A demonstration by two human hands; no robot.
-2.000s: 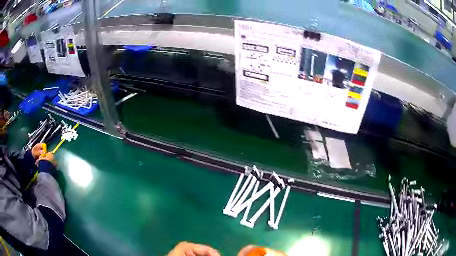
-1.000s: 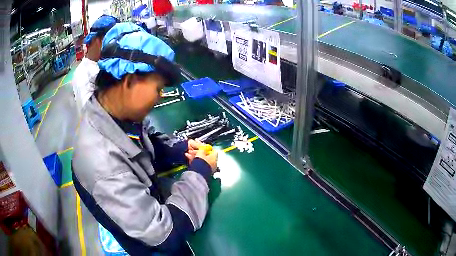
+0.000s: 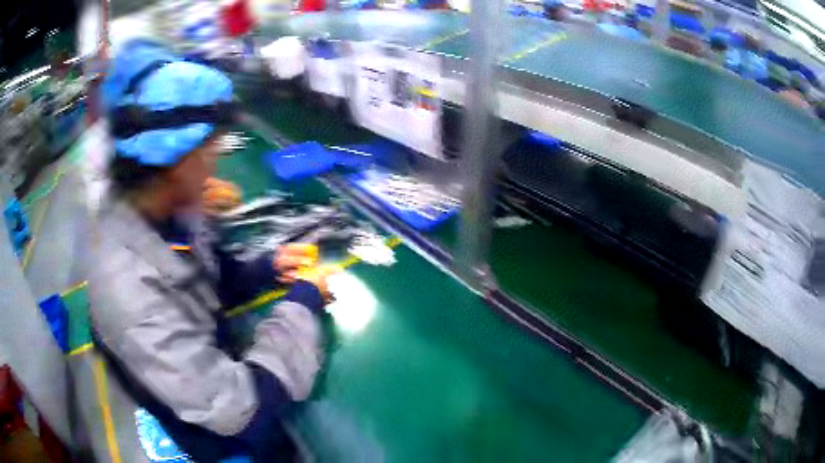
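Note:
Neither of my hands is in the picture. Nearest in front is the glossy green bench mat (image 3: 470,380). A blurred pale bundle, which looks like white cables (image 3: 665,441), is cut off by the bottom edge at the right, against the dark rail (image 3: 579,348). Too blurred to tell its parts.
A co-worker in a blue cap (image 3: 181,307) stands at the left, hands around a yellow-orange item (image 3: 303,258). Dark and white cables (image 3: 303,226) lie beyond. A blue tray (image 3: 425,215) holds white pieces. A metal post (image 3: 477,154) and hanging sheets (image 3: 769,262) stand behind.
My view swung left to the co-worker, then back slightly right. My hands, seen at the bottom edge two seconds ago, are out of the picture. The right sheet shows more again.

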